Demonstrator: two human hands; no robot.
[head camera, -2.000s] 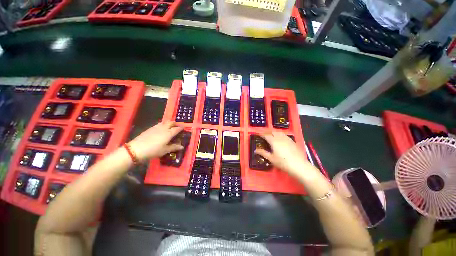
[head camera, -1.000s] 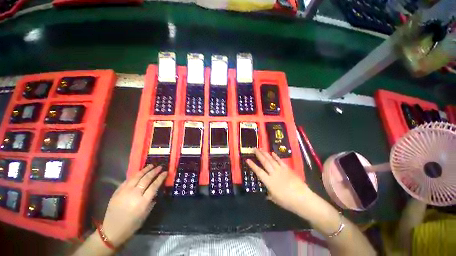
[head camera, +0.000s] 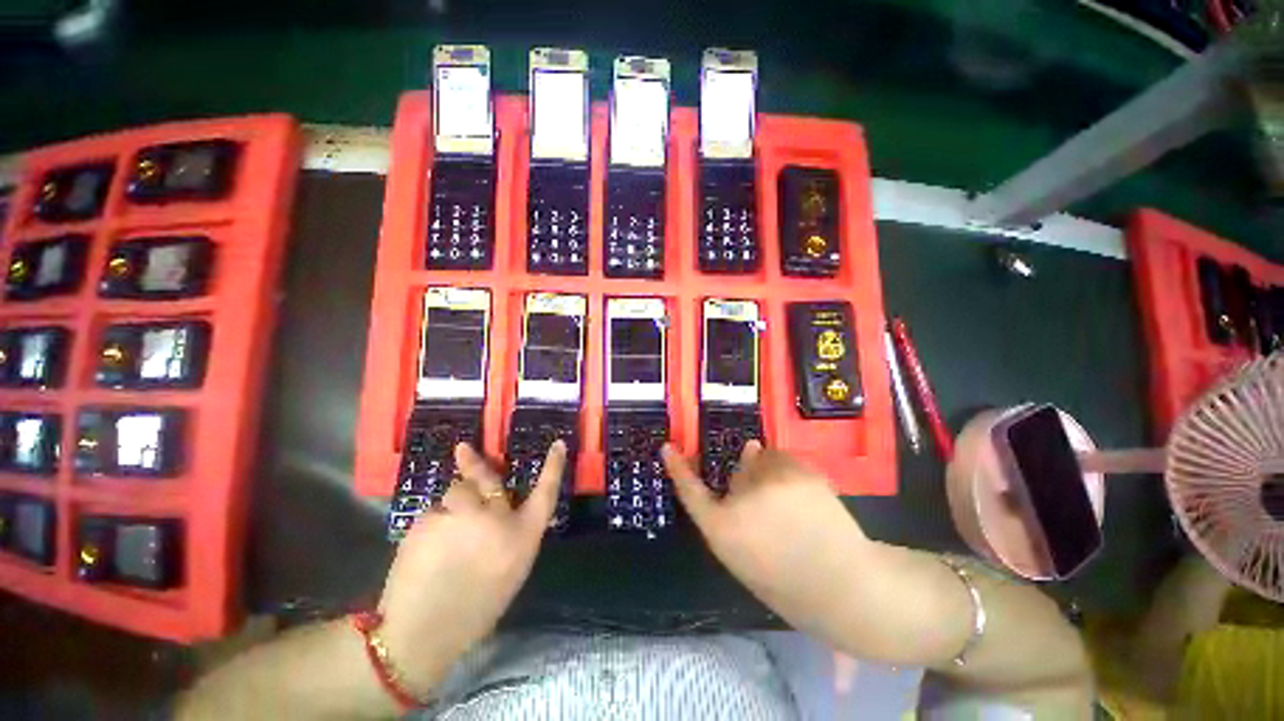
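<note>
A red tray (head camera: 592, 282) lies in front of me. Its upper row holds several open flip phones (head camera: 558, 218) with white lit screens, and its lower row holds several open phones (head camera: 635, 352) with dark screens. Two closed phones (head camera: 828, 359) with gold marks fill the right-end pockets. My left hand (head camera: 472, 549) has its fingertips on the keypads of the two left lower phones. My right hand (head camera: 775, 542) has its fingertips on the keypads of the two right lower phones. Both hands hold nothing, fingers apart.
Another red tray (head camera: 254, 366) of closed phones stands at the left, and part of one (head camera: 1172, 324) at the right. A red pen (head camera: 922, 387) and a pale pen (head camera: 901, 387) lie beside the middle tray. A smartphone (head camera: 1053, 490) rests on the pink fan's base; the fan (head camera: 1253, 479) is right.
The lower-row phones at the left and fourth places have been opened since the earliest frame. Both hands have moved inward over the lower keypads. The view has shifted nearer the bench.
</note>
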